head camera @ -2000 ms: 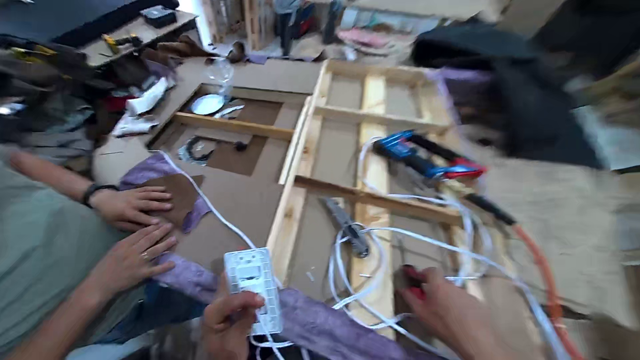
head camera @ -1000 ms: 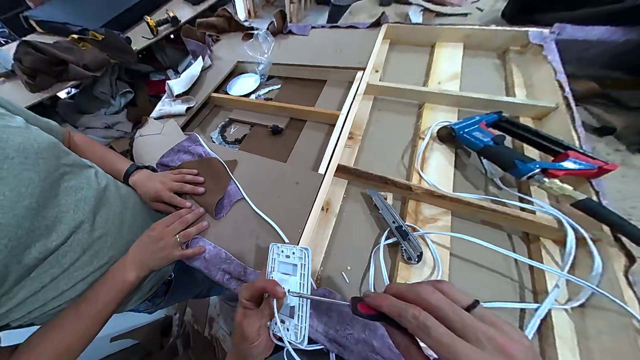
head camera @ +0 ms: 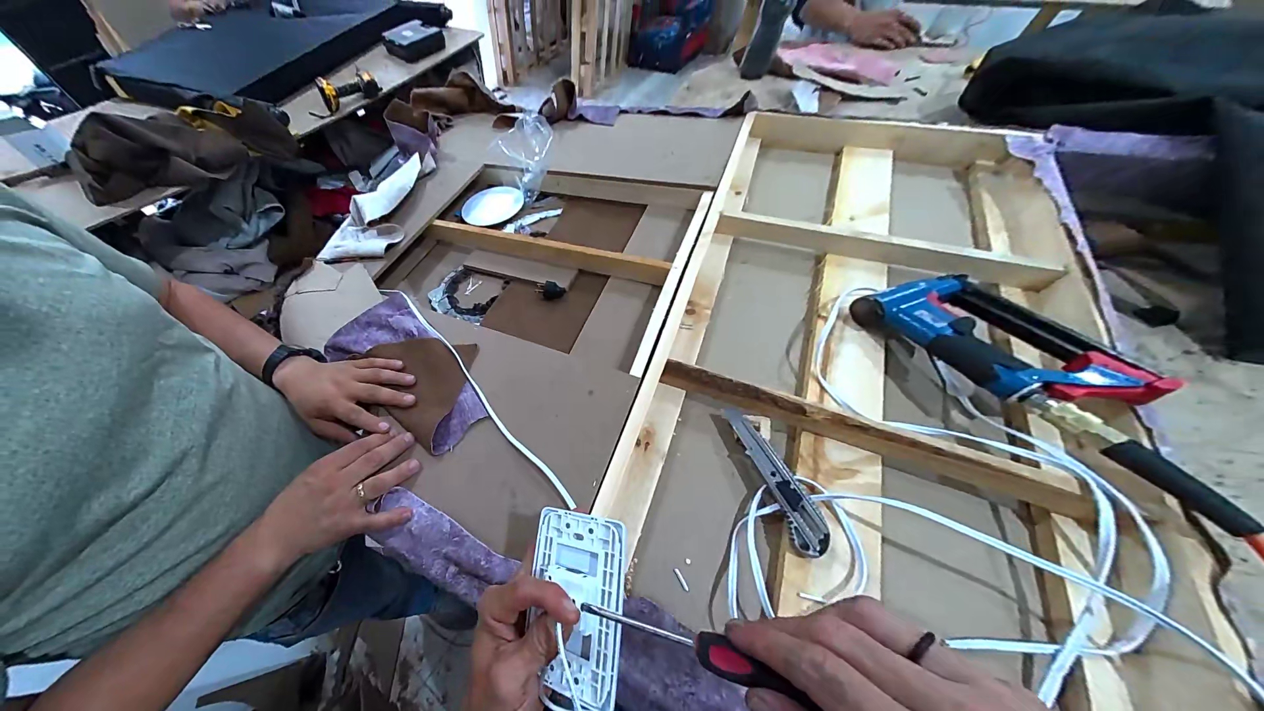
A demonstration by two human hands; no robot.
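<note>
At the bottom centre my left hand holds a white plastic electrical housing, its ribbed inner side up, with thin white wire by the thumb. My right hand grips a screwdriver with a black and red handle; its tip meets the housing near my left thumb. A white cable runs from the housing up over the brown panel. Beyond my hands a utility knife lies on loops of white cable. A blue and black pneumatic stapler rests on the wooden frame.
At left a co-worker's hands lie flat on brown and purple fabric. A white round lid or plate, a black plug and a plastic bag sit farther back. The stapler's orange hose leaves at right.
Two seconds ago my right hand was apart from the housing; the screwdriver now reaches it. The co-worker's hands stay on the fabric. The view has shifted.
</note>
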